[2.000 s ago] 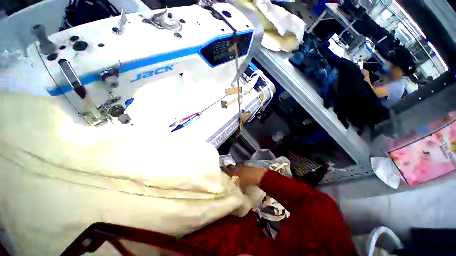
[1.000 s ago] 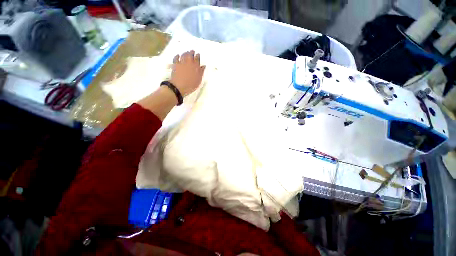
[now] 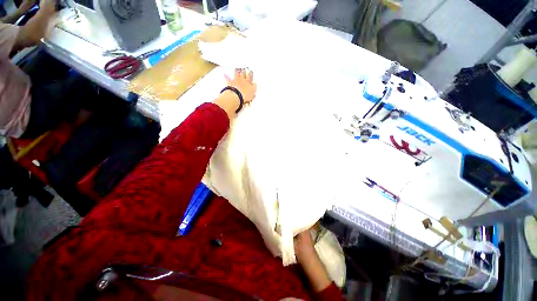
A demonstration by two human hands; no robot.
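Note:
A cream garment piece (image 3: 253,170) covers the white table in front of me and hangs over its front edge onto my lap. Much of it is washed out against the table. My left hand (image 3: 241,87), with a dark bracelet, lies flat on the cloth, fingers apart. My right hand (image 3: 304,246) is below the table edge at the hanging cloth, its fingers partly hidden, so its grip cannot be told. The white sewing machine (image 3: 430,138) with blue stripe stands right of the cloth. Its needle area (image 3: 363,129) is beyond the cloth's right side.
Dark-red shears (image 3: 122,66) lie at the far left near brown tape (image 3: 171,70). Thread snips (image 3: 383,189) lie before the machine. A grey machine (image 3: 126,23) and another person's arm (image 3: 36,26) are at upper left. A thread cone (image 3: 518,66) stands at the right.
Since one second ago, my left hand stays on the cloth, and my right hand has come into view at the hanging edge. The view has shifted, showing another person at the left.

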